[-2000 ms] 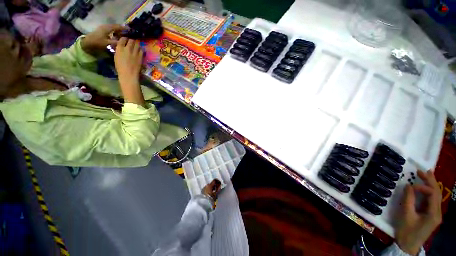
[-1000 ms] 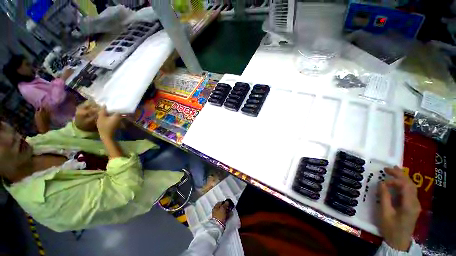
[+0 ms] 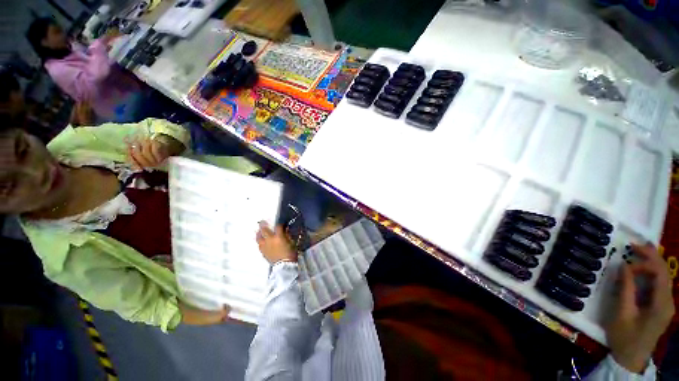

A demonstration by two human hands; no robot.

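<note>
A large white blister tray [image 3: 387, 171] lies on the bench with glossy black housings [image 3: 575, 257] in several of its pockets, at the near right and the far left. Tiny dark parts [image 3: 628, 254] lie at its right end. My right hand [image 3: 640, 298] is over that end, its fingertips bent close to the tiny parts; whether they pinch one is unclear. My left hand [image 3: 275, 242] grips the right edge of an upright empty white tray [image 3: 216, 238], off the bench at left. A person in light green also holds this tray from below.
Another pocketed white tray [image 3: 341, 262] is by my lap. A dark heap of housings [image 3: 229, 73] lies on the coloured printed sheet [image 3: 298, 111]. A greyish cluster [image 3: 600, 85] and a clear round container [image 3: 549, 45] are beyond my tray. A person in pink sits farther left.
The empty tray has come upright between the neighbour and me. My left hand has moved from above the lap tray to its edge. My right hand remains at the tray's right end.
</note>
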